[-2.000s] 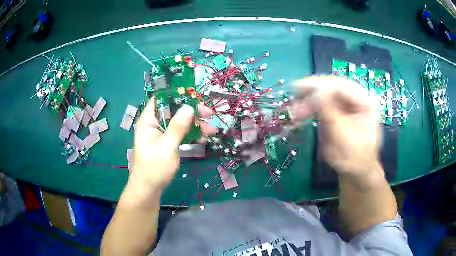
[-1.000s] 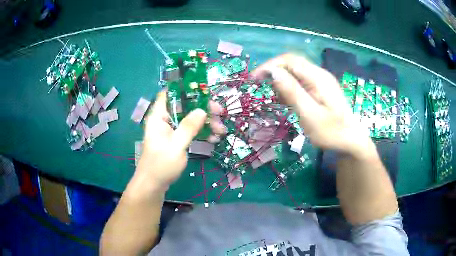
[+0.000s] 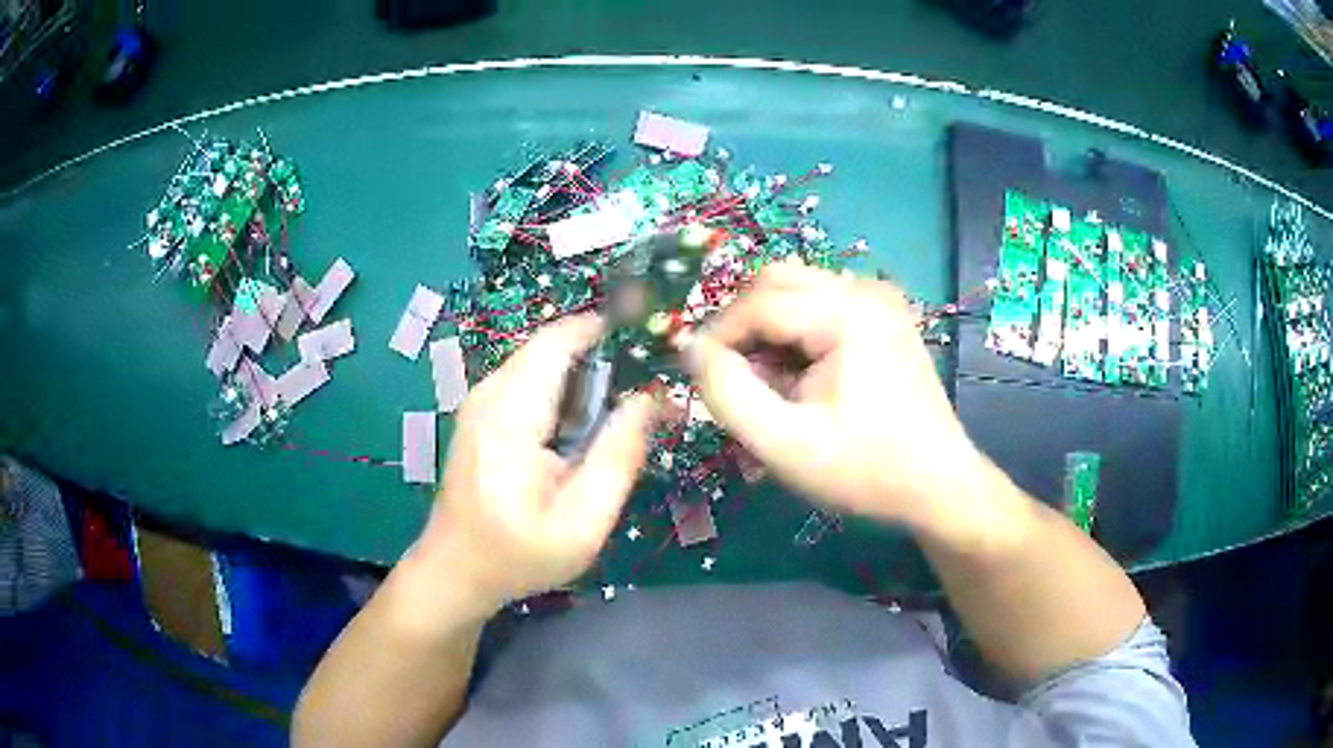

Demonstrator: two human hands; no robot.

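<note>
A PCB panel, dark and blurred, is held tilted in my left hand over the central heap. My right hand is at the panel's right side, fingers and thumb bent together near its red and yellow components. What its fingertips hold is too blurred to tell. The heap of wired modules lies under and around both hands, with red lead wires, white plug connectors and pink-grey pads. A paler white piece lies on top of it.
Finished assemblies with pink-grey pads lie at left. A black mat at right bears waiting PCB panels and a single small PCB. More panels stand at the far right edge. A pale line runs along the back.
My left hand has tilted the panel and brought it rightward. My right hand has moved left and down from the heap to the panel. The white piece and small PCB now show.
</note>
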